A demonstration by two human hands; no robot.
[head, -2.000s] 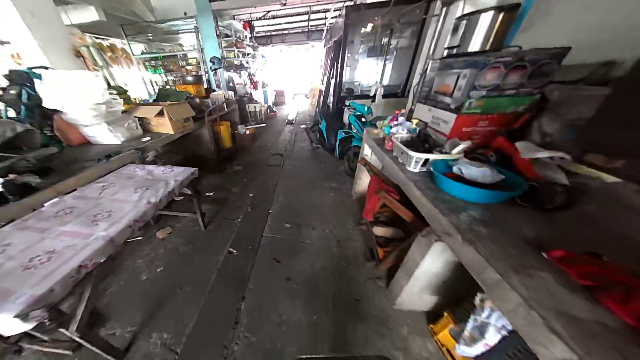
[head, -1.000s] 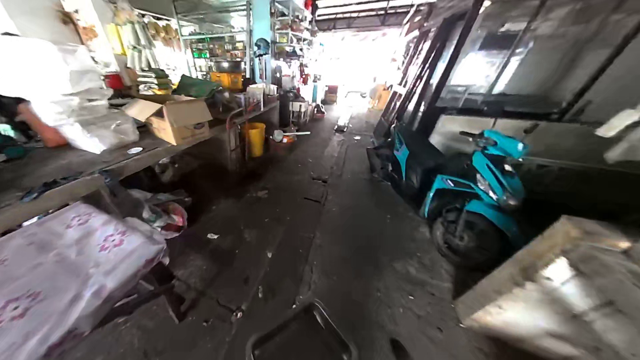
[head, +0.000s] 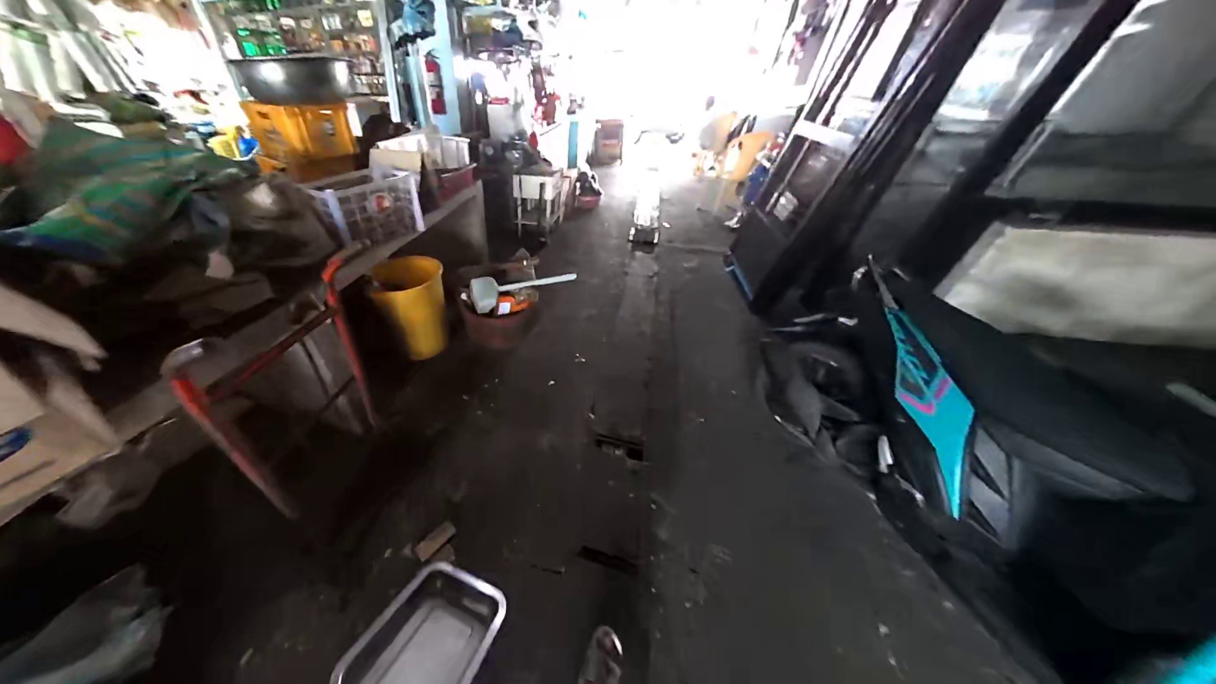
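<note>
Neither of my hands shows in the head view. A rectangular metal tray point(head: 432, 632) juts in at the bottom edge, left of centre; its near end is cut off, and what holds it is out of sight. It looks empty. Just right of it, part of a foot or shoe point(head: 603, 655) shows above the dark floor.
On the left, a red metal frame point(head: 342, 332) stands by a long counter, with a yellow bucket point(head: 418, 309) and a tub point(head: 496, 323) holding a dipper beyond. A teal and black scooter point(head: 936, 399) stands at right. The floor point(head: 608, 451) has broken gaps along its middle.
The view has moved forward down the aisle, past the cloth-covered table. More of the metal tray has come into view at the bottom, and the scooter is now close on the right.
</note>
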